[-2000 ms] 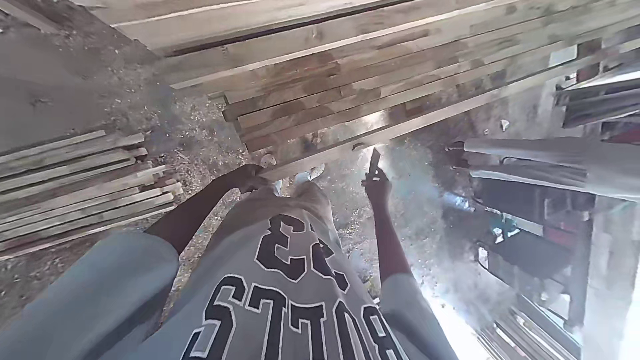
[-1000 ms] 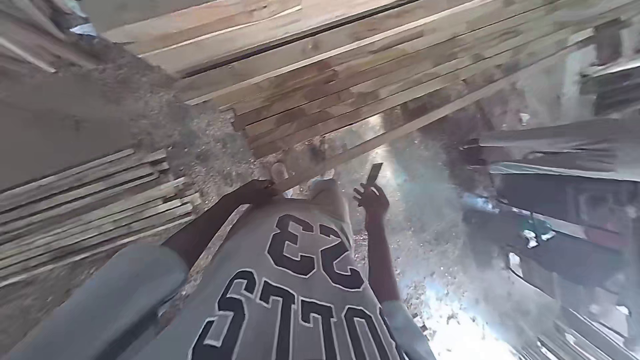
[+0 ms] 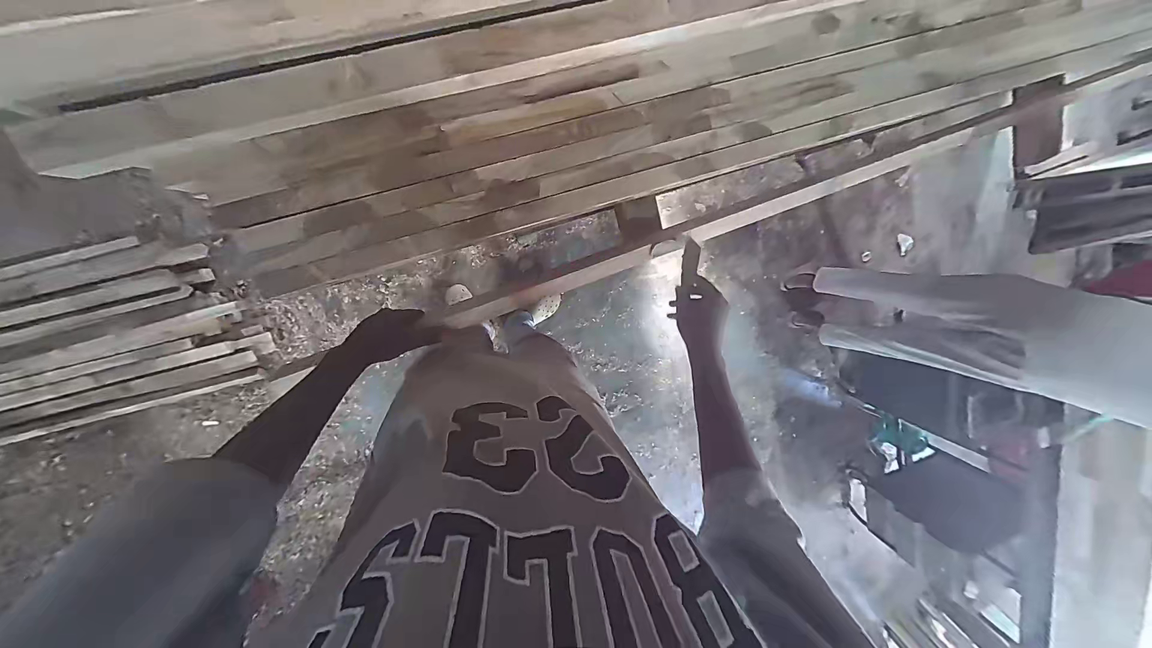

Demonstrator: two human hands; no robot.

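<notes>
A long narrow wooden board (image 3: 756, 214) runs from my waist up to the right, beside a stack of planks. My left hand (image 3: 393, 335) grips it near its lower left end. To the right of my legs, my right hand (image 3: 698, 308) holds a small flat dark piece (image 3: 690, 263) upright between its fingers, its top close to the board's edge. What that piece is cannot be told.
Long wooden planks (image 3: 540, 126) lie side by side across the top. A pile of thinner boards (image 3: 117, 333) is on the ground at left. At right stands another person in light trousers (image 3: 954, 324), near dark chairs or similar furniture (image 3: 945, 495).
The long board now stands apart from the plank stack, with a gap showing between them. Both hands keep their hold. The view has shifted somewhat.
</notes>
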